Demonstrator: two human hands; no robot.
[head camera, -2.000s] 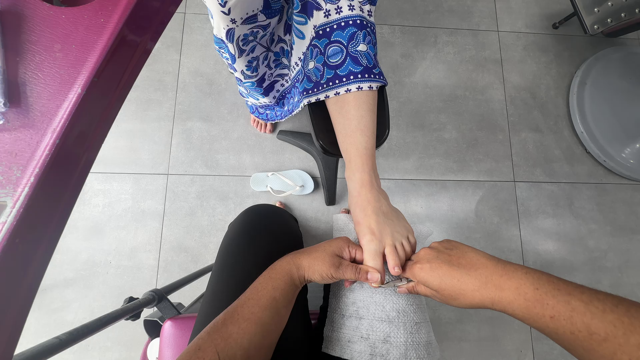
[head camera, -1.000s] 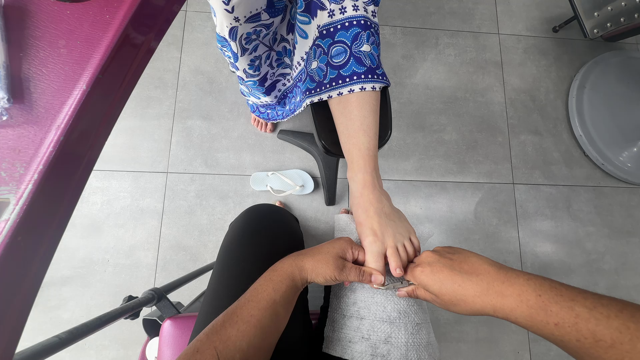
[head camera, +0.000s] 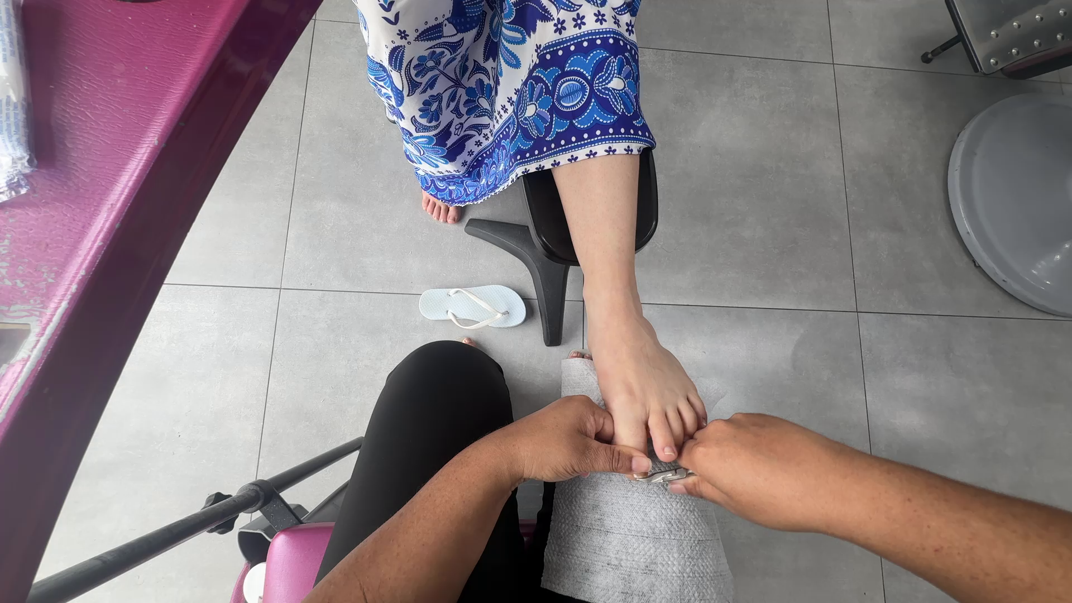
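Another person's bare foot (head camera: 641, 368) rests over a grey towel (head camera: 636, 536) laid on my thigh. My left hand (head camera: 578, 444) grips its big toe, the thumb lying close to the toenail. From the other side my right hand (head camera: 745, 469) is closed on small metal nippers (head camera: 666, 475), whose jaws are at the tip of the big toe. The nippers' handles are hidden inside my fingers. Above the foot, the person's leg comes out of a blue and white patterned garment (head camera: 536, 92).
A black footrest (head camera: 548, 293) supports the leg. A white flip-flop (head camera: 473, 307) lies on the tiled floor. At left is a worn magenta tabletop (head camera: 109, 109); at lower left, a black metal bar (head camera: 167, 532). A round grey base (head camera: 1022, 201) stands at right.
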